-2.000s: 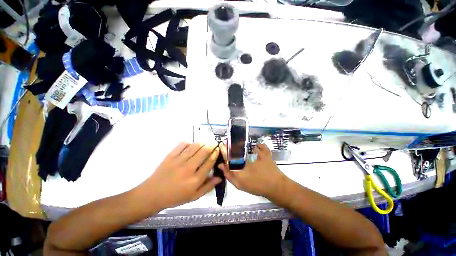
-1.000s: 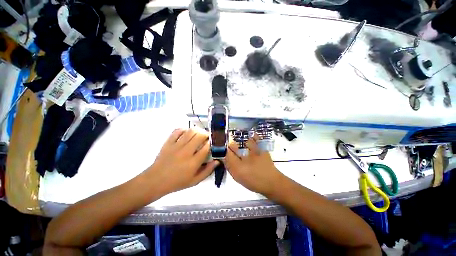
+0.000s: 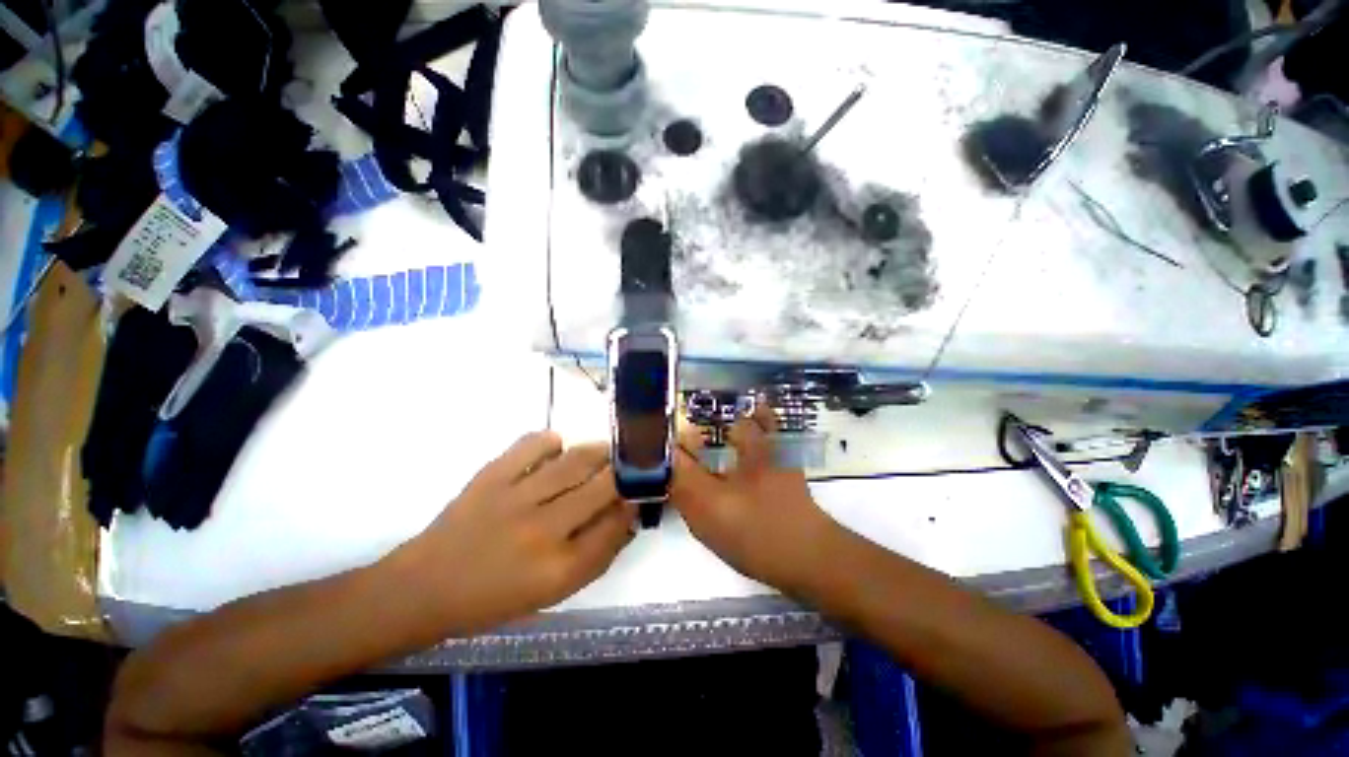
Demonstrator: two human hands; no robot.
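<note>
A black fabric strip (image 3: 650, 515) shows only as a short dark end between my hands, below the needle area of the white sewing machine (image 3: 740, 281). An upright rounded oblong guard (image 3: 644, 414) with a bright rim and dark centre stands above it and hides the needle and most of the strip. My left hand (image 3: 518, 525) lies flat at the left of the strip, fingertips beside the guard. My right hand (image 3: 747, 503) is at the right, its fingertips by the guard and the shiny metal parts. Both hands seem to press on the strip.
Yellow and green-handled thread snips (image 3: 1102, 540) lie to the right of the needle area. Black bundles (image 3: 222, 407) with a white ticket (image 3: 166, 252) and a striped cloth strip (image 3: 400, 296) lie at the left, beside a tan strip (image 3: 52, 459). Black straps (image 3: 429, 119) lie behind.
The black strip, long below the guard at first, now shows only a short end there. My left hand has shifted slightly down and left. The camera view has also shifted.
</note>
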